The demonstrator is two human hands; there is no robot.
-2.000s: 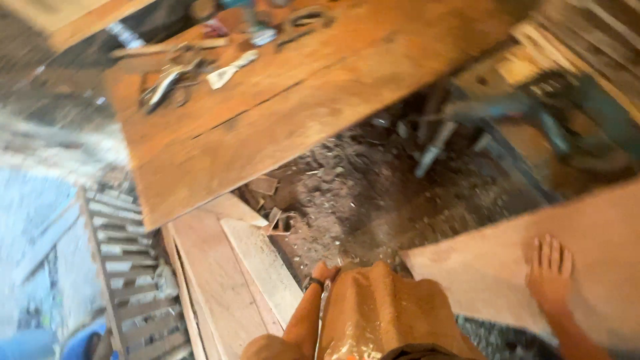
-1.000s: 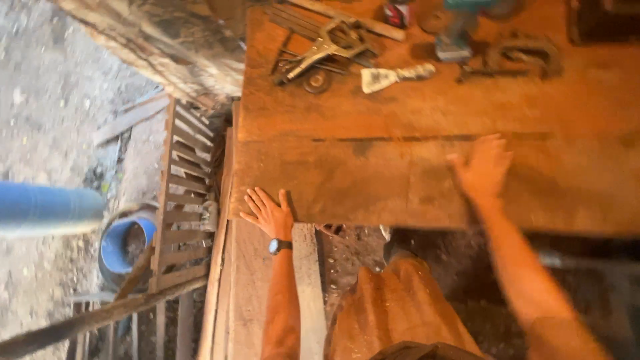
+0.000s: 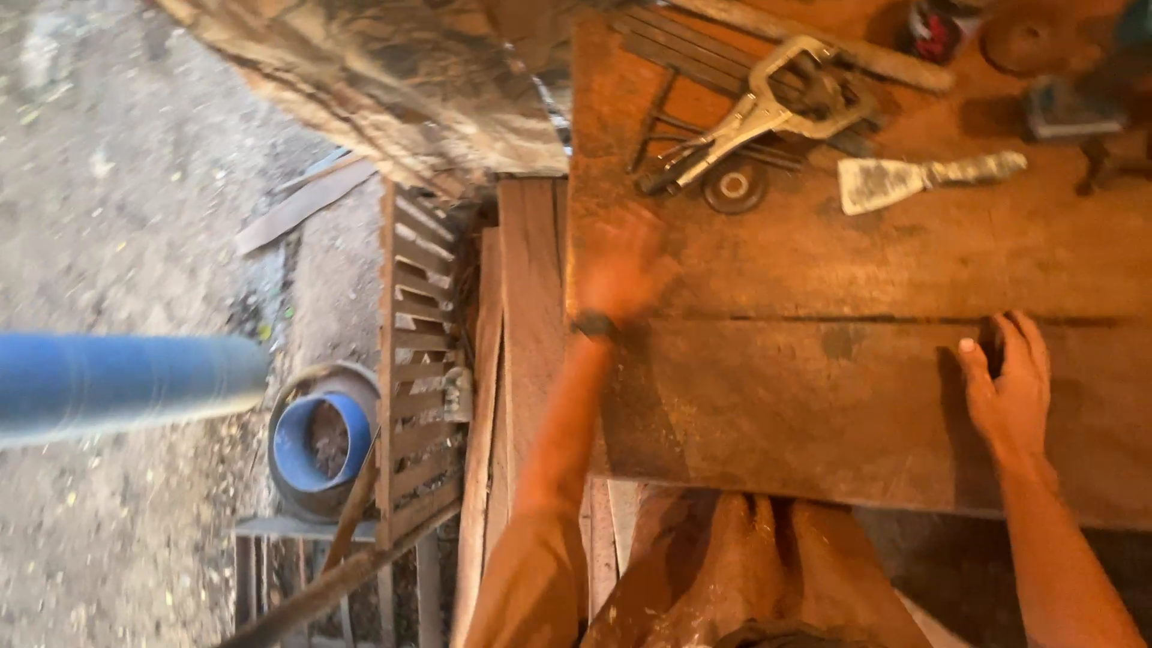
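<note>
My left hand (image 3: 625,270), blurred and wearing a dark wristband or watch, is over the left edge of the wooden tabletop (image 3: 810,405) with nothing seen in it. My right hand (image 3: 1012,387) rests on the boards at the right, thumb apart from the fingers, near the long dark seam. Beyond my left hand lie a metal locking C-clamp (image 3: 756,112), a small round disc (image 3: 734,186) and several thin dark metal rods (image 3: 666,121). A worn scraper (image 3: 927,180) with a whitish blade lies to the right of them.
A wooden stick (image 3: 864,58), a red and dark can (image 3: 934,31) and a partly cut-off tool (image 3: 1075,108) are at the table's far side. Left of the table stand planks (image 3: 531,315), a slatted wooden rack (image 3: 423,342), a blue-rimmed container (image 3: 322,441) and a blue pipe (image 3: 126,382).
My left hand has moved from the table's near left corner farther up along its left side. My right hand has come down on the boards nearer the front edge.
</note>
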